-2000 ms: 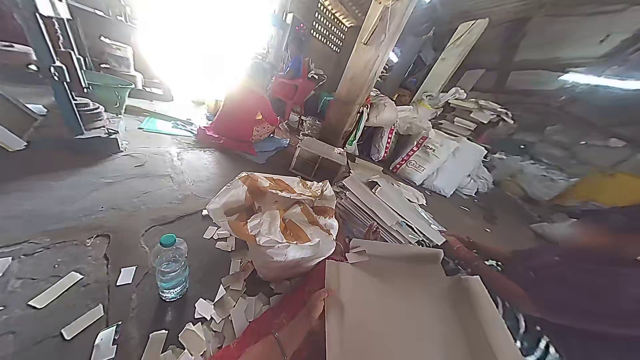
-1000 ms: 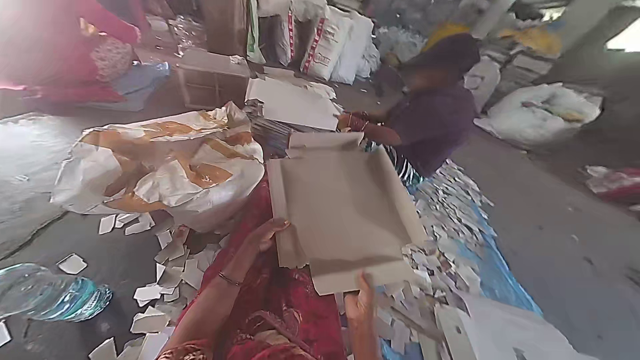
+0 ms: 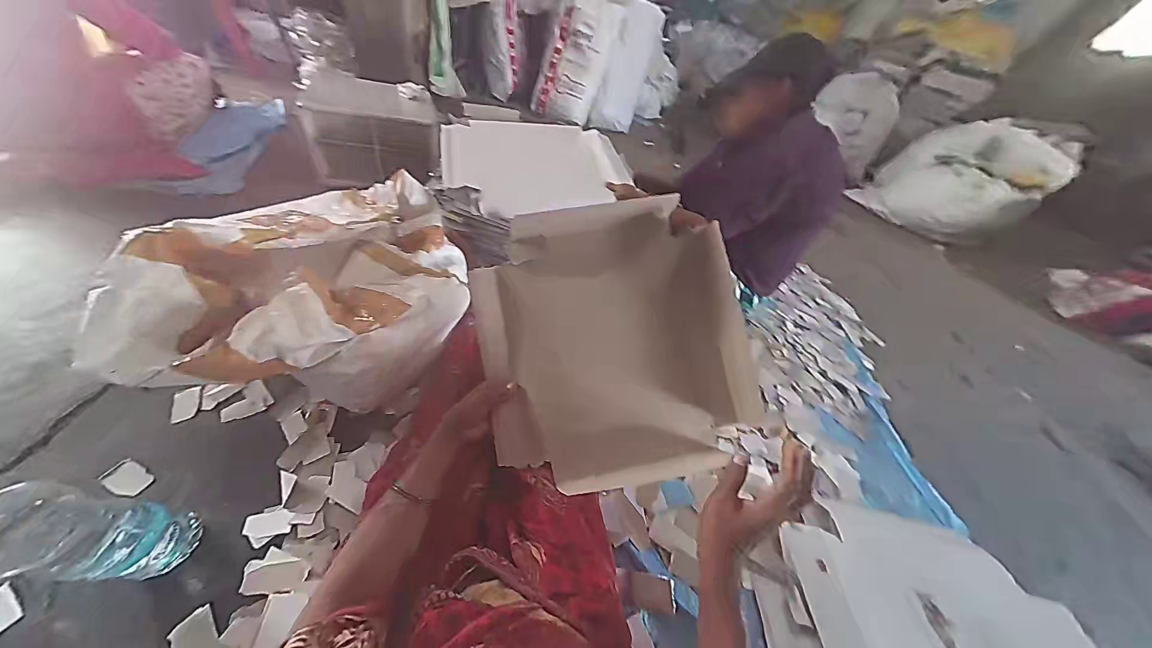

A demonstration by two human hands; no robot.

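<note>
A grey-brown cardboard sheet [image 3: 621,346], its edges folded up like a shallow tray, lies over my lap, tilted. My left hand [image 3: 477,414] grips its left edge near the lower left corner. Beside the lower right corner, my right hand [image 3: 760,495] has its fingers spread and holds nothing. Just beyond the sheet is a stack of cardboard sheets [image 3: 531,166], pale side up on top. A white sack with brown patches [image 3: 270,315] bulges at the left of my lap.
Small cardboard scraps [image 3: 306,486] litter the floor beside my lap. A clear plastic bottle [image 3: 81,531] lies at lower left. Ahead on the right, a person in purple [image 3: 774,180] sits by the stack. Scraps cover a blue sheet [image 3: 900,459]. White sacks [image 3: 981,175] stand farther back.
My right hand has let go of the cardboard sheet's near edge and moved right, its fingers now apart. My left hand stays at the left edge. The view has swung right since the earliest frame.
</note>
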